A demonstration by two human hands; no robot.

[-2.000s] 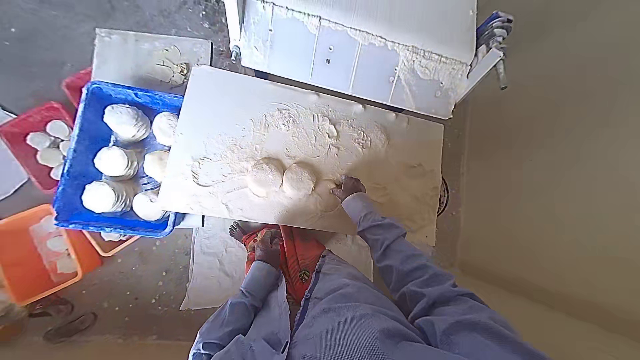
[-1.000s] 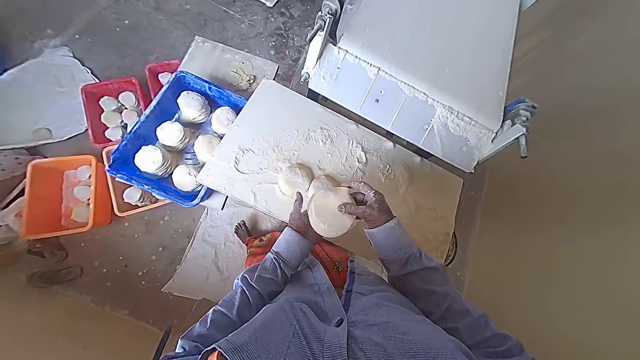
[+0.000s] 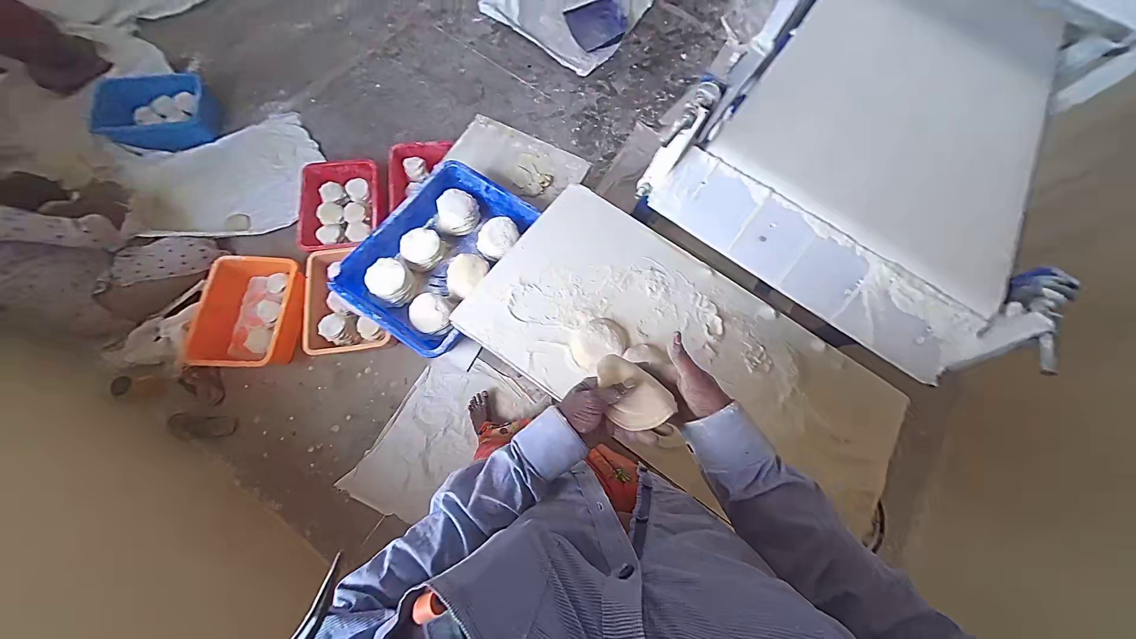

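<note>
My left hand (image 3: 586,410) and my right hand (image 3: 698,383) grip a round, flat piece of dough (image 3: 641,404) between them, above the near edge of a floured board (image 3: 816,417). Its rim bends up at the left hand's fingers. Just beyond, a dough round (image 3: 597,343) lies on the board, and another (image 3: 652,357) beside it is partly covered by the held piece and my right hand. Loose flour is spread over the board behind them. At the board's left corner, a blue plastic tray (image 3: 364,306) holds several stacks of dough rounds.
A flour-dusted machine with a wide pale bed (image 3: 887,160) stands beyond the board. Red crates (image 3: 306,200), orange crates (image 3: 197,333) and another blue crate (image 3: 146,136) hold dough pieces at the left. Another person (image 3: 53,257) sits there beside a white cloth (image 3: 240,173). A bare foot (image 3: 480,410) shows near the board.
Two seconds ago my left hand was over my lap and my right hand at the dough on the board. Both hands now hold one piece, its rim bent up. The view has shifted widely.
</note>
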